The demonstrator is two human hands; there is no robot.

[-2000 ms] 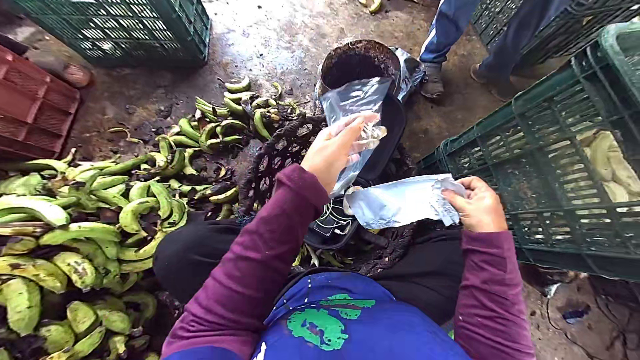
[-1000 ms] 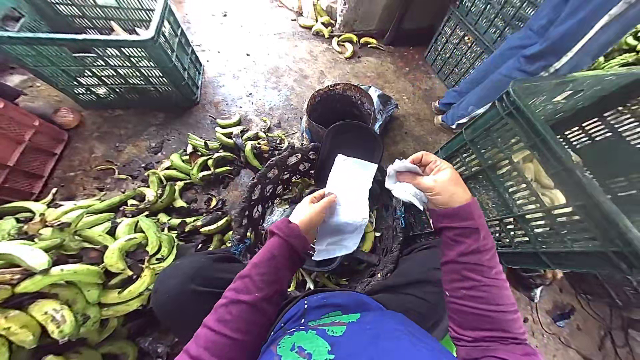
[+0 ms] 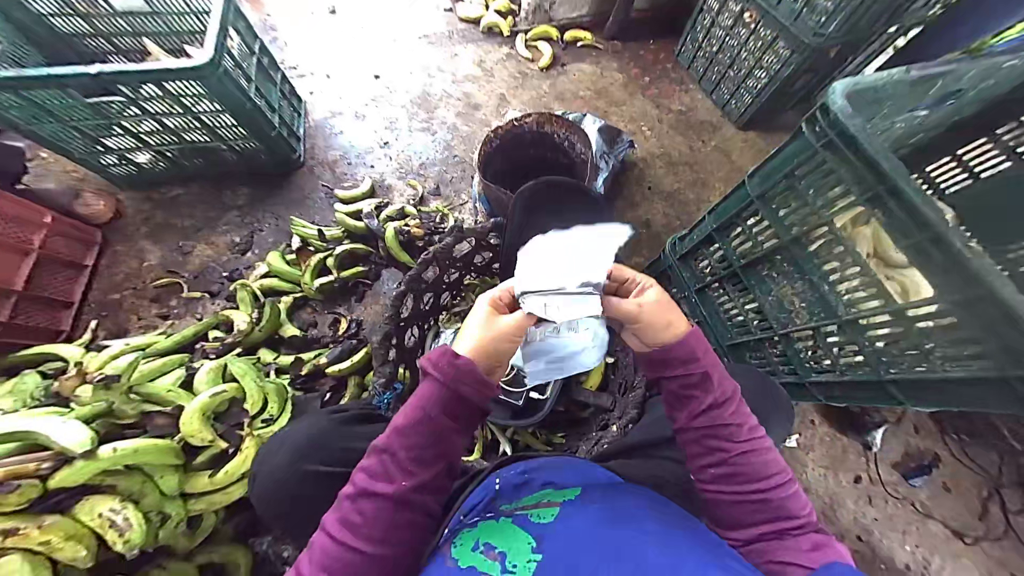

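Note:
My left hand [image 3: 494, 326] and my right hand [image 3: 642, 309] pinch opposite edges of a white sheet [image 3: 570, 260], thin and partly folded, perhaps paper or plastic. A second whitish piece [image 3: 564, 350] with faint writing hangs just below it. Under my hands lies a black cap or pouch [image 3: 520, 408] with a thin white cord on it; its lower part is partly covered. A black rounded flap [image 3: 552, 210] rises behind the sheet. These rest over a dark woven basket [image 3: 424, 292] between my legs, which holds green and yellow peels.
Green plantains [image 3: 120, 456] lie heaped at the left. A dark round bucket [image 3: 538, 152] stands ahead on the wet floor. Green plastic crates stand at upper left [image 3: 200, 104], upper right [image 3: 740, 60] and close right [image 3: 800, 296]. A red crate [image 3: 44, 264] is at the left edge.
My right hand held a crumpled white piece apart from the sheet one second ago; now both hands meet on the sheet. The person in blue trousers has mostly left the view.

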